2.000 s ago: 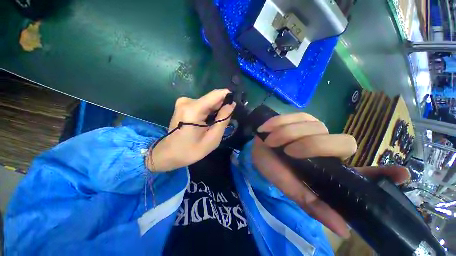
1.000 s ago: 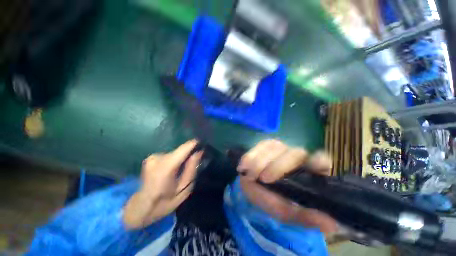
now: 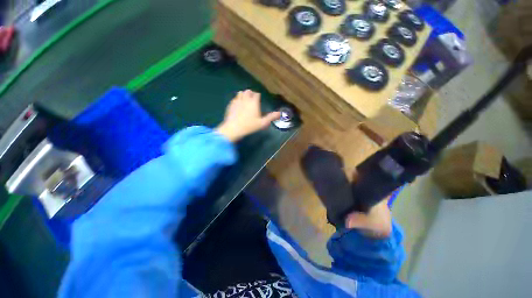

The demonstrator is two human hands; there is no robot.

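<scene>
My left hand (image 3: 248, 116) reaches over the dark green bench. Its thumb touches the rim of a black disc unit (image 3: 285, 119) with a silvery centre, lying at the bench's edge. The fingers are apart and not closed round it. My right hand (image 3: 373, 221) is low at the right, shut on a thick black electric screwdriver (image 3: 379, 173), whose cable end points up to the right. A flat dark strip (image 3: 324, 177) sticks up beside the screwdriver at the same hand. The hand hides how the strip is held.
Stacked cardboard sheets (image 3: 344, 105) with rows of black discs (image 3: 370, 74) stand right of the bench. Another disc (image 3: 213, 55) lies near the stack. The screw feeder (image 3: 61, 180) stands at the left with a blue tray (image 3: 125, 125). An open carton (image 3: 466, 169) is at the right.
The view has swung right. My left hand has left the work in front of my chest and moved out to the disc. My right hand and the screwdriver have turned, cable end upward.
</scene>
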